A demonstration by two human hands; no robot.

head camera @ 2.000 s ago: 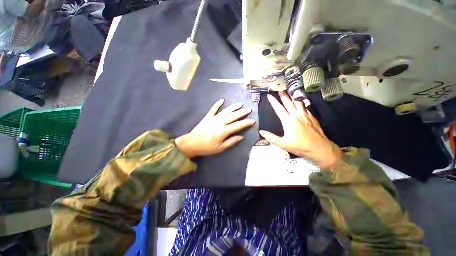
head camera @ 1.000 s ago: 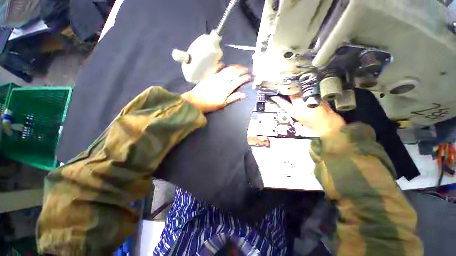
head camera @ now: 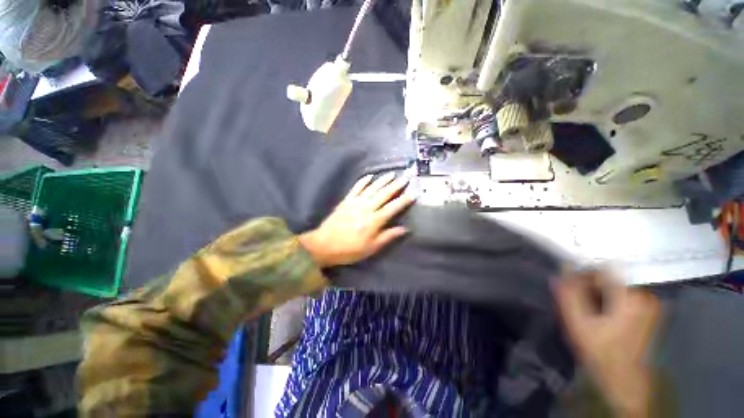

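Observation:
A large dark grey cloth panel (head camera: 245,122) covers the table left of the needle and runs across the front edge to the right. My left hand (head camera: 359,222) lies flat on it, fingers spread, just left of the presser foot (head camera: 424,155). My right hand (head camera: 608,314) is blurred at the lower right, closed on the edge of the cloth, which stretches between my hands. The cream sewing machine (head camera: 571,98) stands above, with ribbed dials. A black cloth piece (head camera: 582,147) shows partly behind the machine head.
A white work lamp (head camera: 326,96) hangs over the panel. A green crate (head camera: 86,233) stands at the left. The white table (head camera: 604,237) shows at the right, with orange-red loops (head camera: 731,224) at its end. Dark cloth heaps lie at the upper left, grey cloth at the lower right.
My right hand has moved from beside the needle to the lower right, drawing cloth with it. My left hand has moved down. Most of the black cloth right of the needle no longer shows.

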